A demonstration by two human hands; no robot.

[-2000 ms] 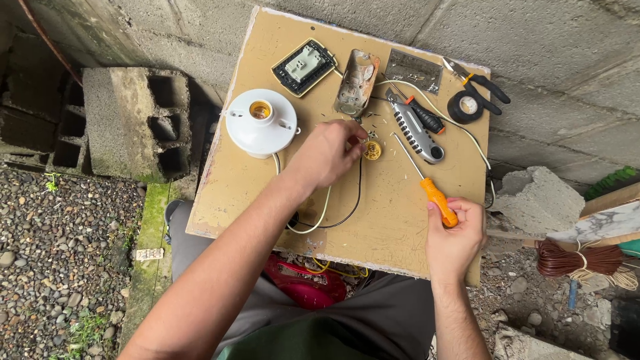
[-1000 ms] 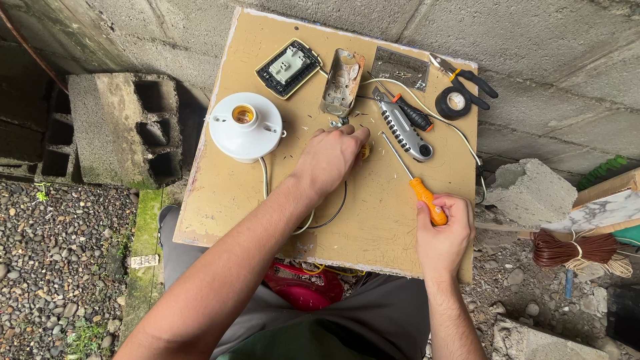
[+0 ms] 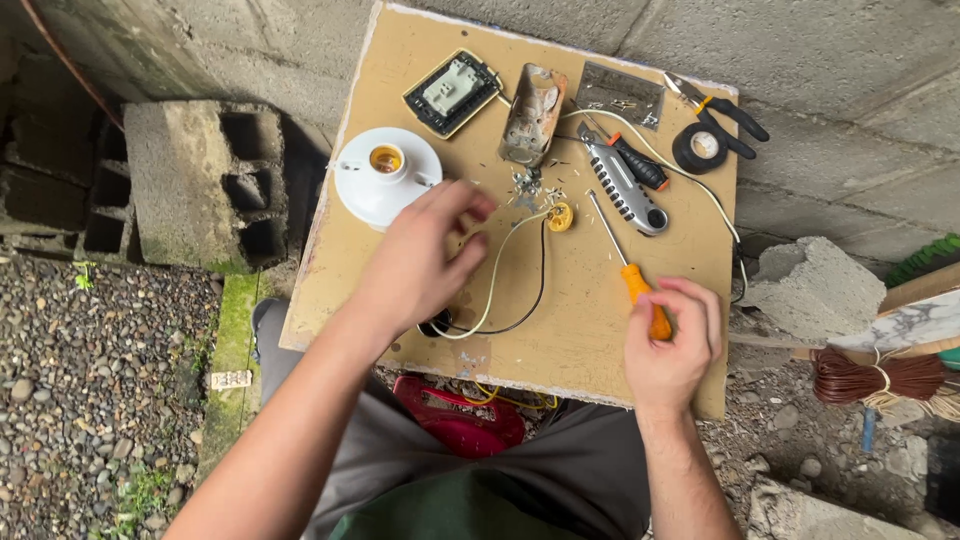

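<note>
My left hand (image 3: 424, 251) is over the board beside the white lamp holder (image 3: 388, 176), fingers curled apart with nothing seen between them. My right hand (image 3: 675, 341) is at the orange handle of a screwdriver (image 3: 636, 281), thumb and fingers around the handle's end; its shaft lies toward the board's middle. Between the hands a small round yellow electrical part (image 3: 560, 217) joins a white wire (image 3: 495, 281) and a black wire (image 3: 541, 277), which run to a black part (image 3: 435, 322) partly behind my left wrist. Small metal pieces (image 3: 527, 180) lie above the yellow part.
On the board (image 3: 585, 352) lie a switch plate (image 3: 452, 94), a rusty metal box (image 3: 532, 112), a utility knife (image 3: 622, 180), a black-orange screwdriver (image 3: 637, 161), black tape (image 3: 699, 148), pliers (image 3: 716, 112) and a clear bag of screws (image 3: 619, 96). A block wall borders the far edge.
My left hand has moved left, away from the small metal pieces and the yellow part, which now show. My right hand stays at the orange screwdriver, its fingers looser.
</note>
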